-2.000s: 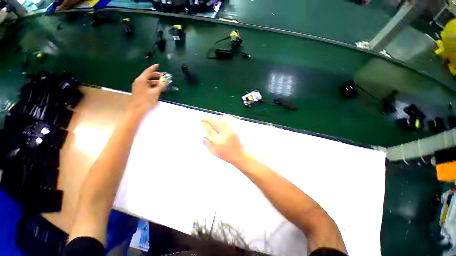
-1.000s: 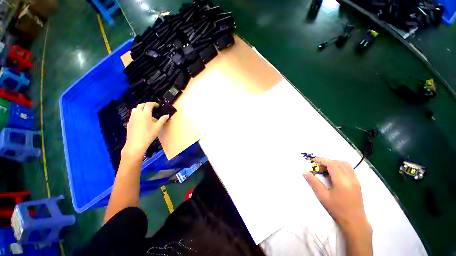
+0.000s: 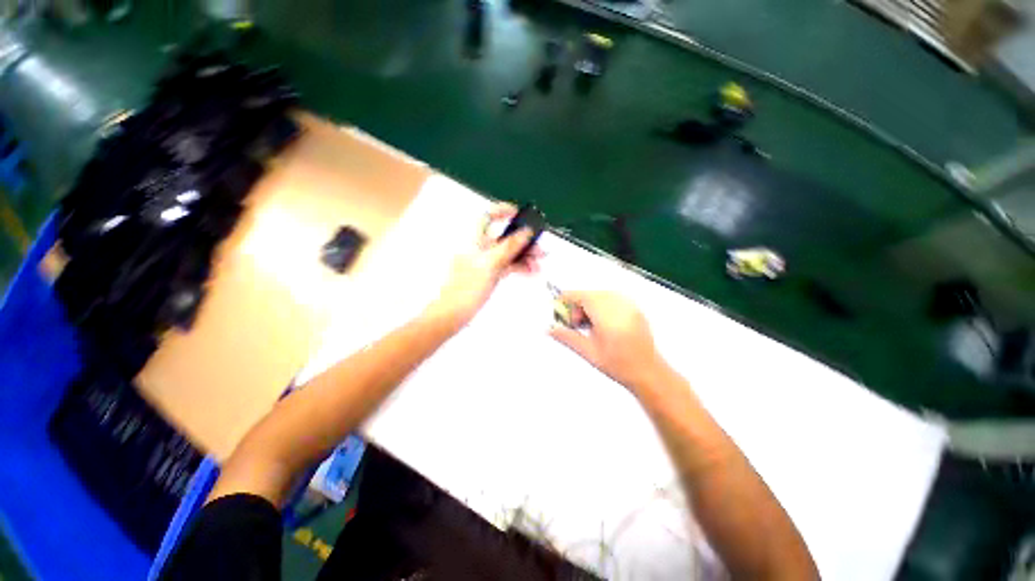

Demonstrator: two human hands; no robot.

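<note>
My left hand (image 3: 482,267) holds a black adapter housing (image 3: 524,230) over the far edge of the white paper (image 3: 477,397). My right hand (image 3: 607,335) is just to the right and nearer to me, shut on a small circuit board (image 3: 564,309) with yellow and pale parts. The housing and the board are close but apart. The picture is blurred, so the housing's open side and the board's cord cannot be made out.
A single black housing (image 3: 343,249) lies on the tan cardboard (image 3: 261,306). A pile of housings (image 3: 170,193) is at the left, beside a blue bin (image 3: 45,420). The dark green conveyor belt (image 3: 636,170) runs behind the paper, carrying scattered boards, one (image 3: 756,263) at the right.
My left hand has moved from the pile to the paper with a housing. My right hand still holds the board, now beside it. One housing now lies alone on the cardboard. The view has swung right.
</note>
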